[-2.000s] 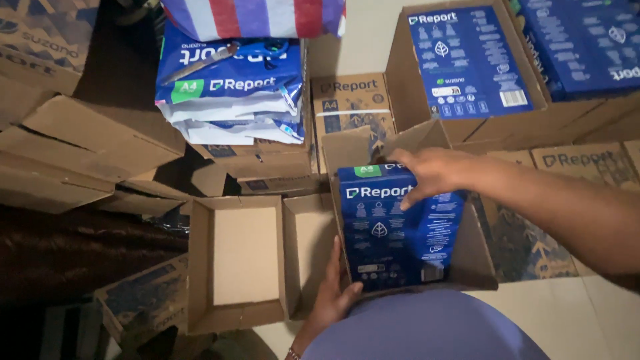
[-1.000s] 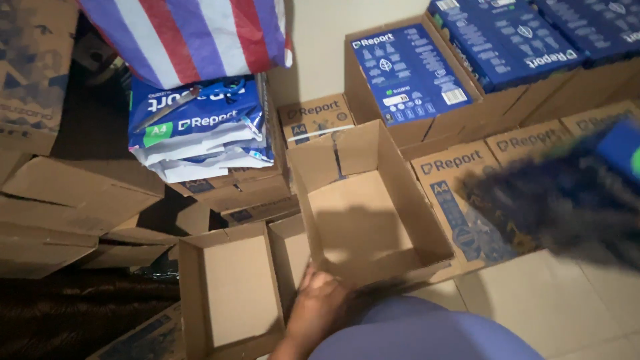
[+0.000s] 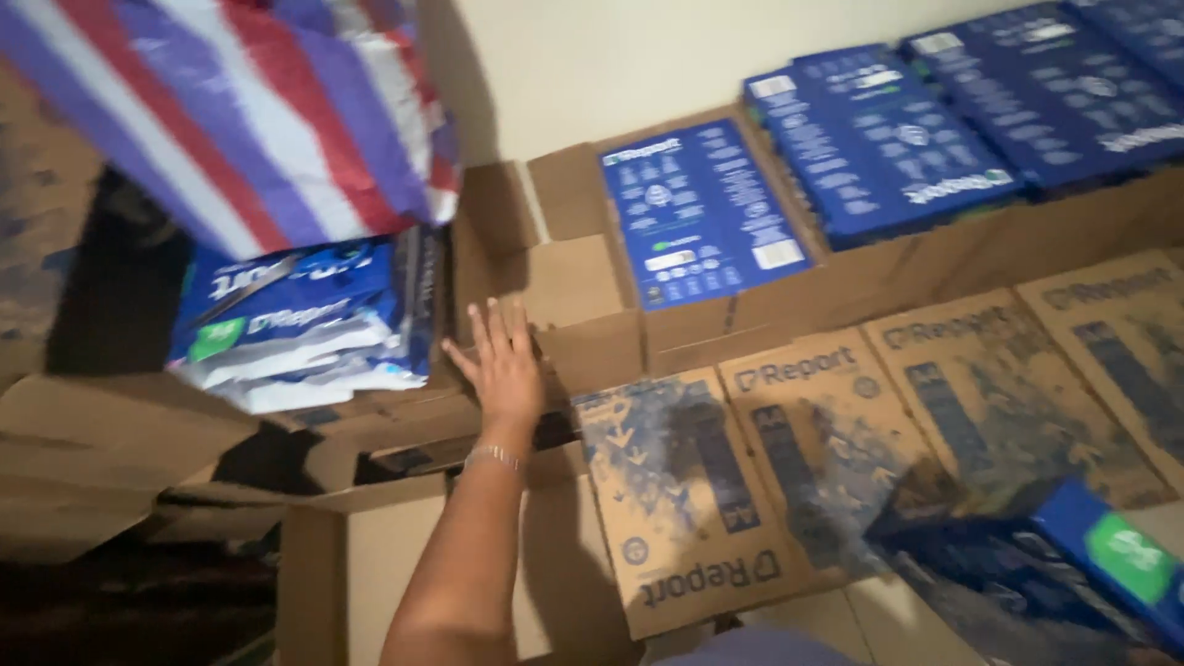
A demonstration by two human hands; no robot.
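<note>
My left hand (image 3: 504, 375), fingers spread, is at the front wall of an open cardboard box (image 3: 597, 347) whose floor shows bare; whether it touches is hard to tell. Beside that box, another holds a blue Report paper ream (image 3: 708, 213). At the lower right is a blurred stack of blue reams (image 3: 1027, 564) with a green patch on its side; my right hand is not visible there. In front of the boxes lie closed Report cartons (image 3: 684, 499) in a row.
A striped plastic bag (image 3: 277, 120) and torn ream packs (image 3: 301, 324) with scissors (image 3: 245, 291) on them stand at left. Open box trays (image 3: 314, 592) lie below my left arm. More blue reams (image 3: 888, 139) fill boxes at the back right, along the wall (image 3: 647, 65).
The reams left the near box, lifted out to the right. An empty box now stands at the back beside the boxed ream, where a closed carton showed. My left hand has moved up to it.
</note>
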